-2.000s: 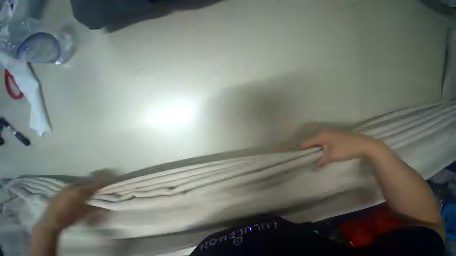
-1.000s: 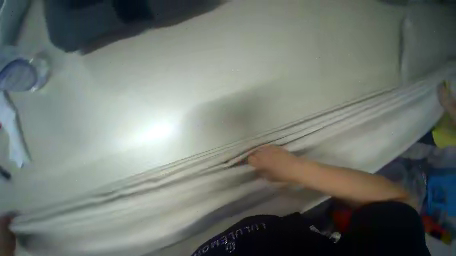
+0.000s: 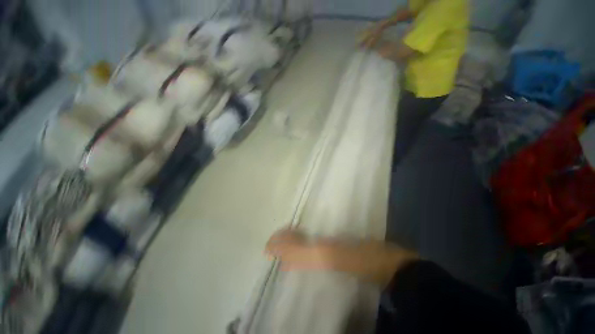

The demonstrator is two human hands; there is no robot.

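Note:
A long cream fabric stack (image 3: 355, 156) runs down the table's right side, from the lower edge of the picture to the far end. Its left edge shows thin layered folds. My right hand (image 3: 293, 251) lies across the stack in the lower middle, with the fingers at the layered left edge. The picture is blurred, so whether the fingers grip the layers is unclear. My left hand is not in view.
A person in a yellow shirt (image 3: 440, 45) stands at the table's far end, hands at the stack's end. Tied bundles (image 3: 124, 130) line the left side. On the right are a red bag (image 3: 545, 182), a blue basket (image 3: 541, 72) and a grey bin (image 3: 561, 300).
The view has swung from the near tabletop to along the table. My left hand has left the picture. The bundles and the other person's body have come into view.

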